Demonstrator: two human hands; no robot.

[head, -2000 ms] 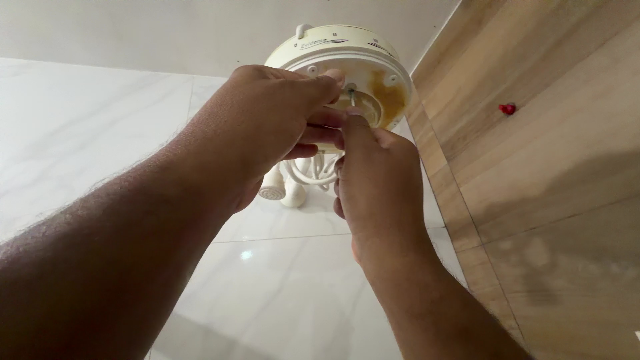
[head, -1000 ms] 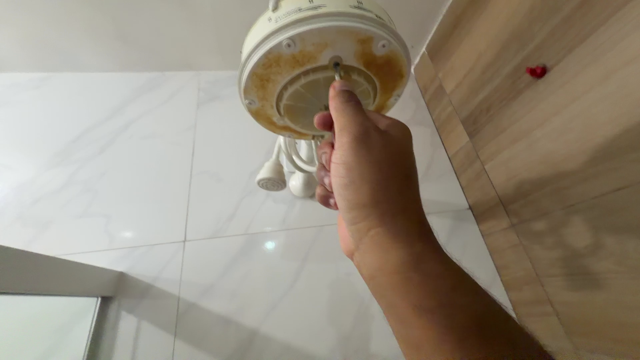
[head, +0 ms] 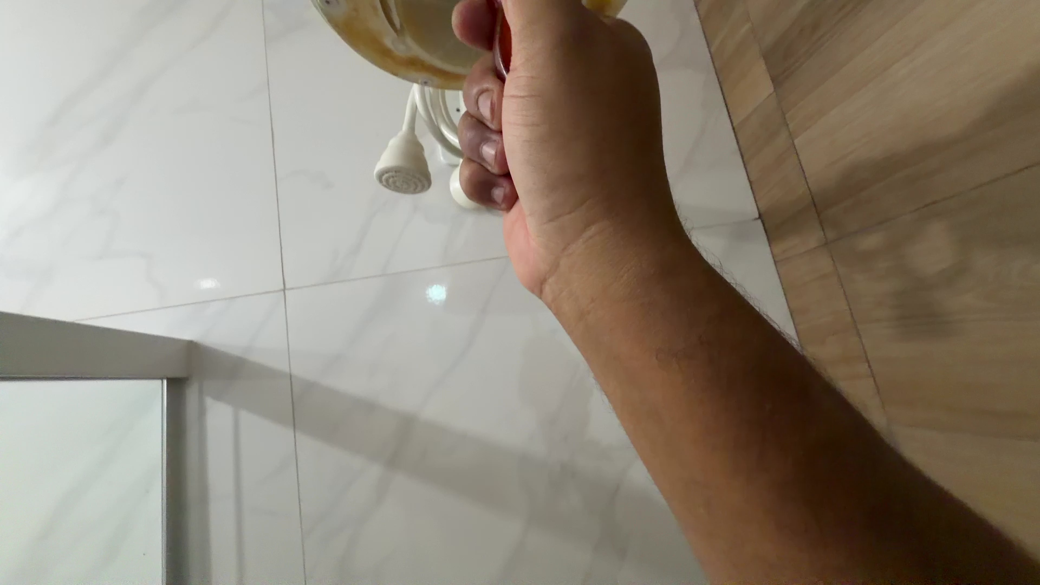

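My right hand [head: 569,122] is closed around a red handle [head: 503,45], of which only a strip shows between the fingers and the palm; the rest of the tool is hidden or out of view. Right behind the hand, at the top edge, is the underside of a round white electric shower head [head: 382,49] with brown-yellow stains. A small white hand shower [head: 403,166] hangs below it, beside a pale hose [head: 435,122]. Another rounded white part [head: 463,188] is partly covered by my fingers. My left hand is not in view.
A wall of white marbled tiles [head: 390,366] stands behind. Wood-look tiles [head: 918,162] cover the wall at the right. At the lower left is a grey metal frame [head: 89,349] with a glass pane [head: 81,479].
My left hand was at the shower head two seconds ago and left the view by one second ago. The view has shifted, so the shower head is now mostly cut off at the top.
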